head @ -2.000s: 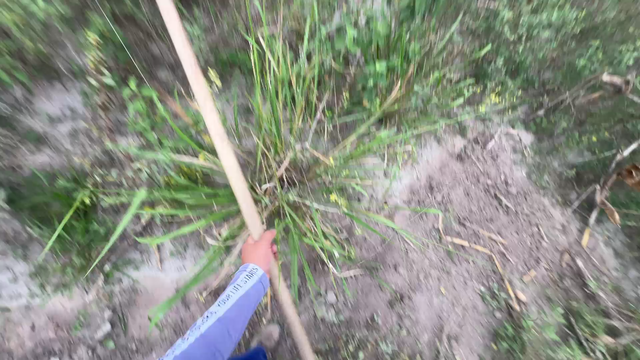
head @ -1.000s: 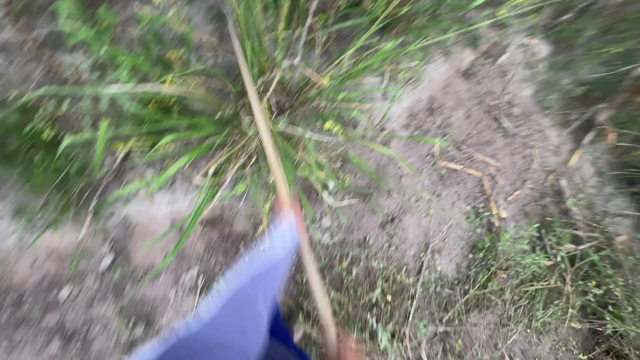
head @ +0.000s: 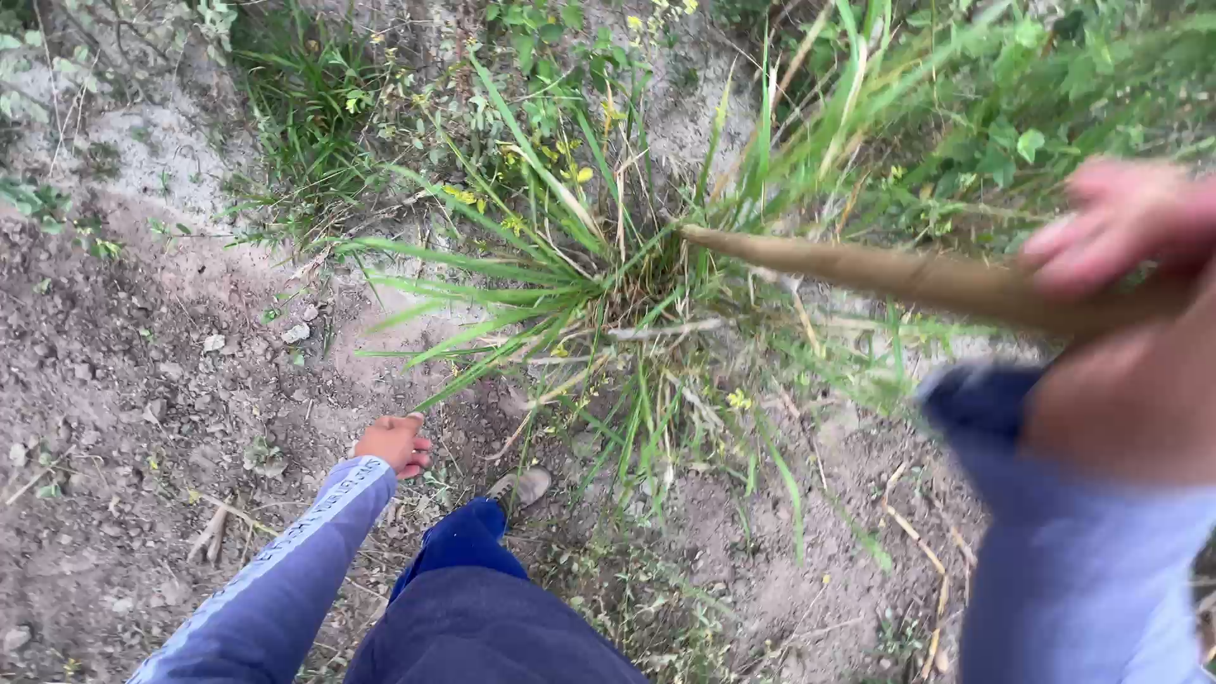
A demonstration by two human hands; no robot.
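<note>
At the right, my right hand (head: 1107, 228), blurred and close to the camera, is wrapped around a wooden pole (head: 855, 266). The pole slants left, its narrower end over the middle of a clump of long green grass (head: 655, 275); whether it touches the clump is unclear. My left hand (head: 394, 445) is low at the left, off the pole, thumb and fingers apart and loosely curled. A grass blade's tip lies right by its thumb. Whatever lies beyond the pole's right end is out of view.
Loose, crumbly soil (head: 142, 380) with small stones spreads at the left. Leafy green plants (head: 1007, 142) grow at the upper right. Dry stalks (head: 917, 541) lie at the lower right. My shoe (head: 521, 486) stands just below the clump.
My left hand, on the pole two seconds ago, has let go and is now away to its left. The pole has swung from steep to nearly level, toward the right. The view has shifted.
</note>
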